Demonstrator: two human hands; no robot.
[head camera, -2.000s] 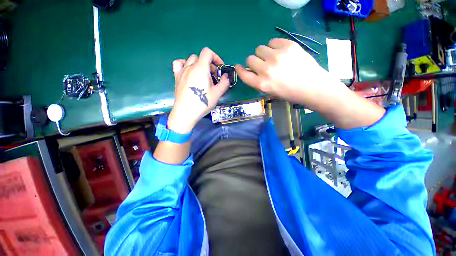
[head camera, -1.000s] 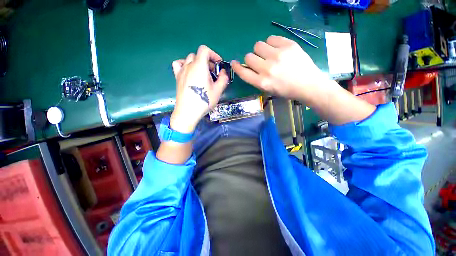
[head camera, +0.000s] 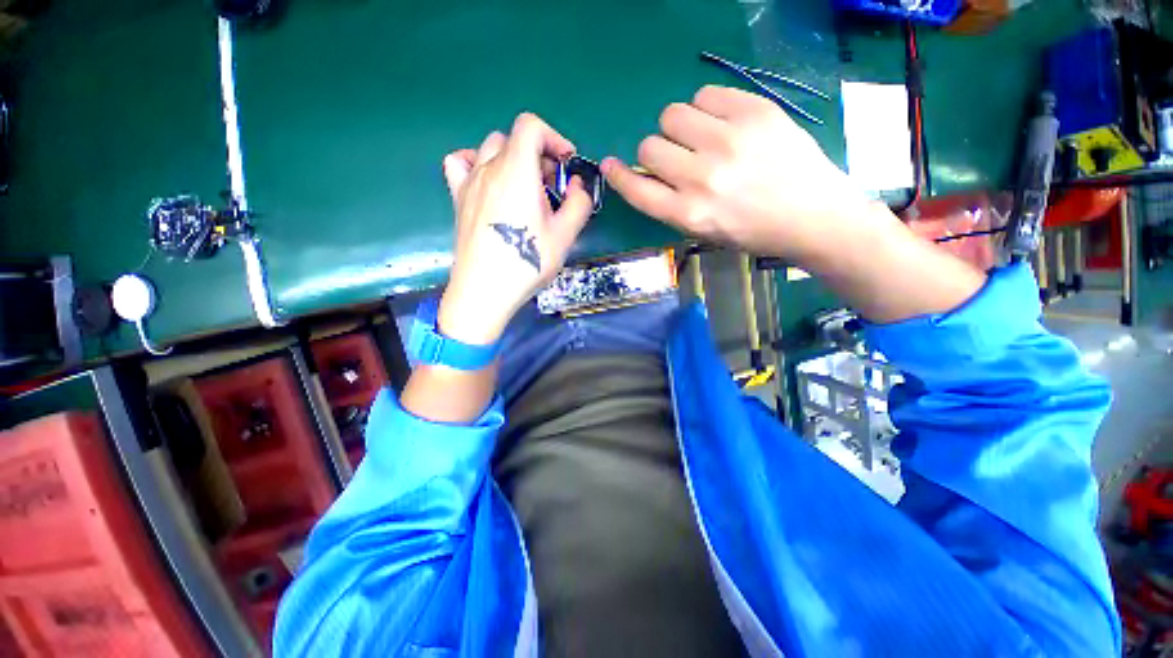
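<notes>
A small dark watch case (head camera: 581, 176) with a bright silver rim is held above the green mat. My left hand (head camera: 512, 219) grips it between thumb and fingers, which hide its left part. My right hand (head camera: 720, 167) is at the case's right edge, its fingers curled and its index fingertip and thumb close to the rim. Whether the right hand holds a small thing or touches the case cannot be made out. Tweezers (head camera: 765, 88) lie on the mat beyond my right hand.
A small-parts tray (head camera: 607, 284) sits at the bench edge before the lap. A white paper sheet (head camera: 877, 139) lies at the right, with a corded grey tool (head camera: 1030, 174) beyond. A white strip (head camera: 233, 116) and a dark wiry clump (head camera: 183, 228) are at left. Red crates (head camera: 64, 527) stand lower left.
Both hands stay around the case, with only slight shifts of the right fingers. The surroundings have shifted a little in the view as the camera moved.
</notes>
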